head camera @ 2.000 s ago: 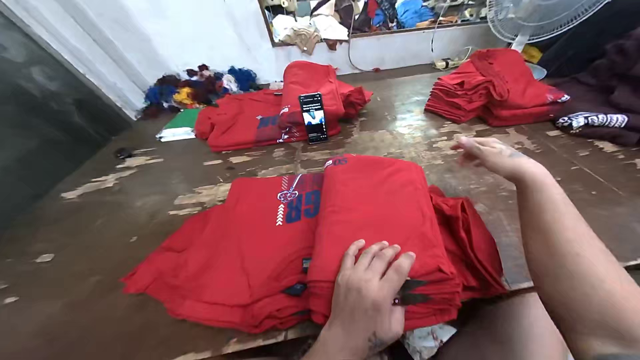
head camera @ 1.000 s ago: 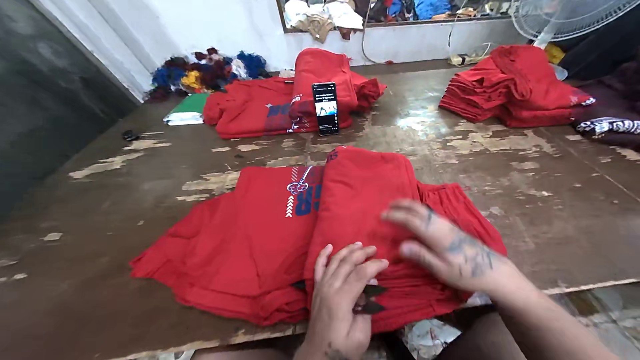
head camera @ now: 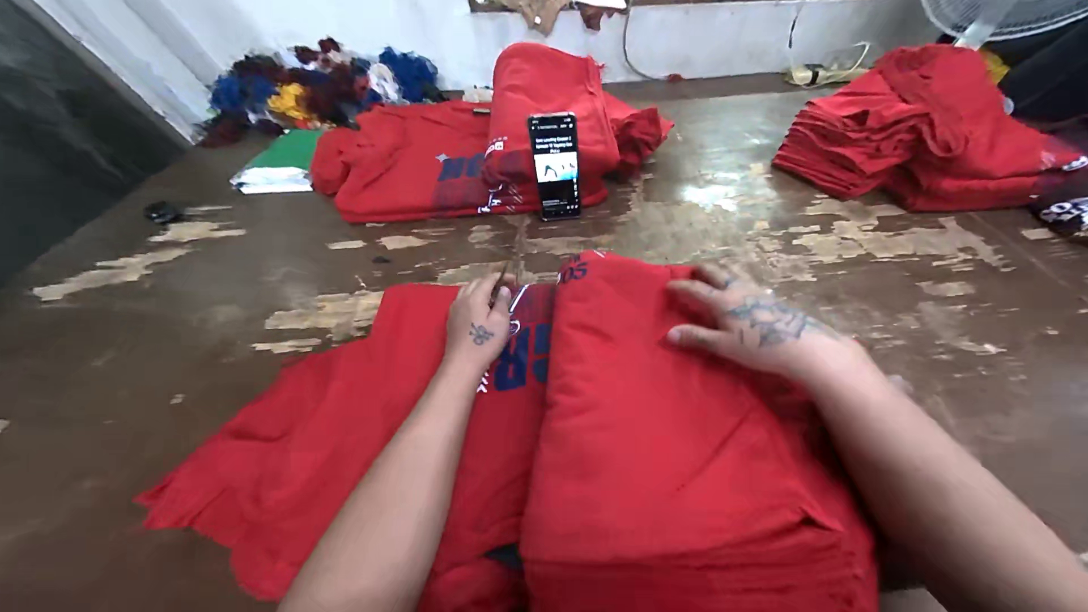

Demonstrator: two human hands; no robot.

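A thick stack of folded red garments (head camera: pixel 671 425) lies in front of me, its folded layers showing at the near edge. Beside it on the left, flatter red fabric (head camera: pixel 340 425) with dark blue and white print spreads over the table. My left hand (head camera: pixel 483 323) is at the far edge of the printed part, with a thin dark pointed tool (head camera: pixel 500 285) between thumb and fingers; most of the tool is hidden. Over the far right part of the folded stack rests my right hand (head camera: pixel 739 319), fingers apart and holding nothing.
Behind stands a smartphone (head camera: pixel 557 166), upright against another red garment pile (head camera: pixel 408 161). More red garments (head camera: pixel 926 127) are stacked at the back right, near a fan (head camera: pixel 1003 17). Colourful yarn or fabric scraps (head camera: pixel 323 85) and a green and white bundle (head camera: pixel 285 161) sit at the back left.
My left hand has moved from the near edge of the stack to its far side. My right hand, raised over the table two seconds ago, is now on the stack's far right part.
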